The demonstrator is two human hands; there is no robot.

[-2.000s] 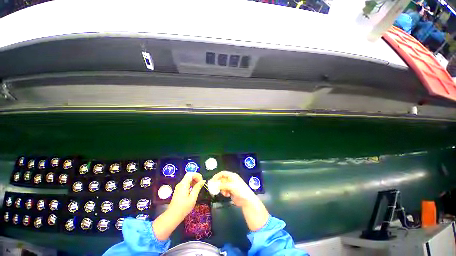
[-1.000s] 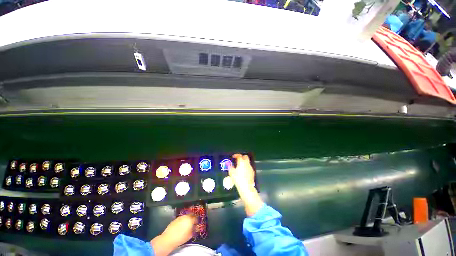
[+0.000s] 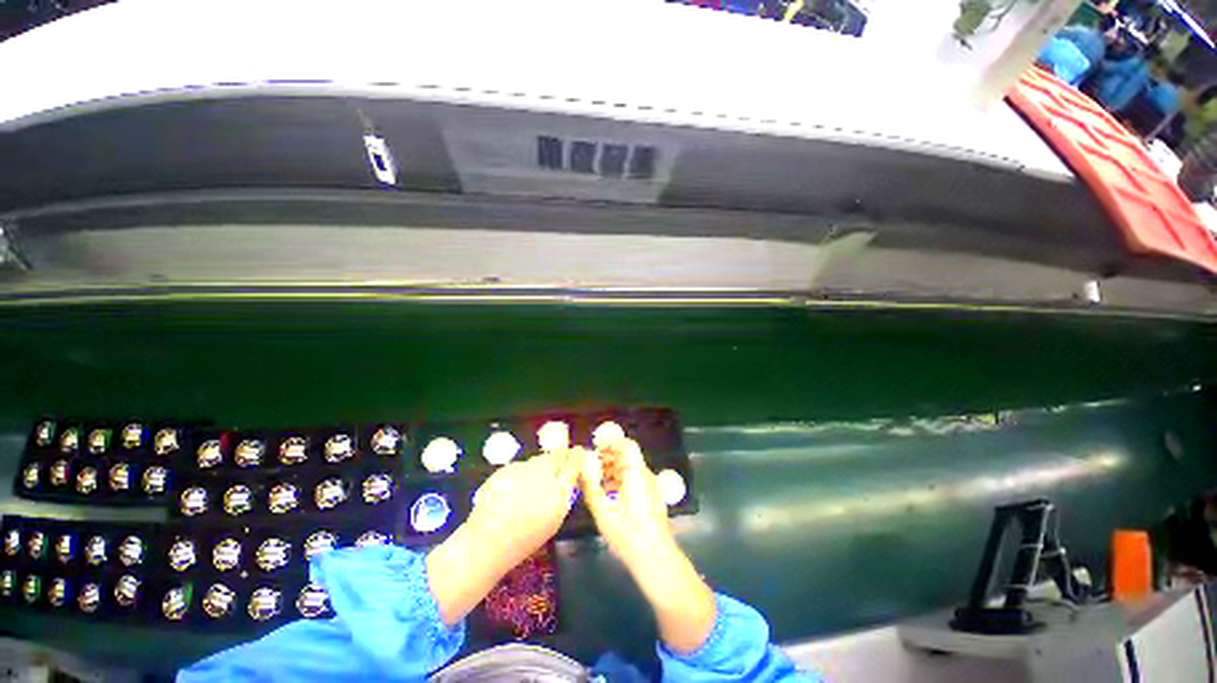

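Note:
A black tray [image 3: 682, 460] holds two rows of large bright discs, most white and one blue [image 3: 429, 512]. My right hand [image 3: 630, 510] is over its right part, with an orange-glowing round unit [image 3: 611, 467] between the fingers. My left hand [image 3: 526, 507] is beside it, fingertips meeting the right hand's; whether it grips anything is hidden. Both hands cover part of the lower row. A small dark-red box [image 3: 523, 595] with speckled contents lies below the tray, partly behind my left forearm.
Black trays [image 3: 171, 515] of smaller, dimmer discs lie to the left on the green bench [image 3: 828, 520]. A grey-white ledge [image 3: 507, 260] runs behind. A black stand [image 3: 1010, 567] and orange object [image 3: 1132, 566] are right. A red tray [image 3: 1114, 174] and people in blue are upper right.
My left hand has moved from the red box up and right over the tray. My right hand has shifted slightly down and left to meet it. Several discs have changed colour.

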